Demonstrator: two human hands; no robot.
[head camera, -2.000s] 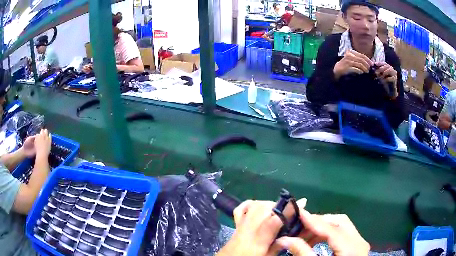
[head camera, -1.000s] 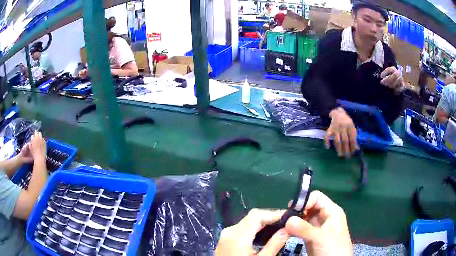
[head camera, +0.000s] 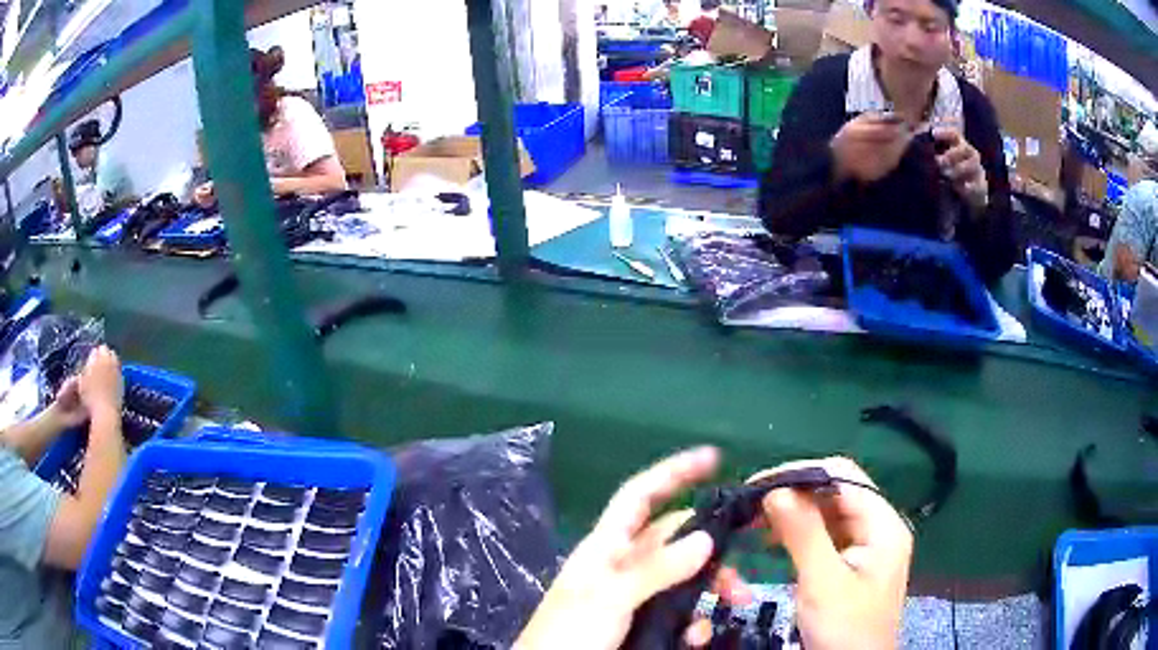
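A black headband assembly (head camera: 676, 597) is held between my two hands at the bottom centre, over the bench. My left hand (head camera: 622, 559) is around its lower part, with the index finger raised off it. My right hand (head camera: 845, 546) grips the curved upper end, a thin black strip running over the fingers. Small black plastic clips (head camera: 749, 625) lie on the speckled bench covering (head camera: 959, 622) below the hands, partly hidden by them.
A blue tray of curved covers (head camera: 375, 508) and a plastic bag of parts (head camera: 470, 533) are at left. A blue tray (head camera: 1118, 549) is at lower right. Black bands (head camera: 933, 451) lie on the green conveyor (head camera: 635, 394). A person (head camera: 876, 140) works opposite; another's arms are at left.
The band has turned in my hands so its upper end points right, and my left index finger has lifted. The person opposite has drawn a hand back from the conveyor.
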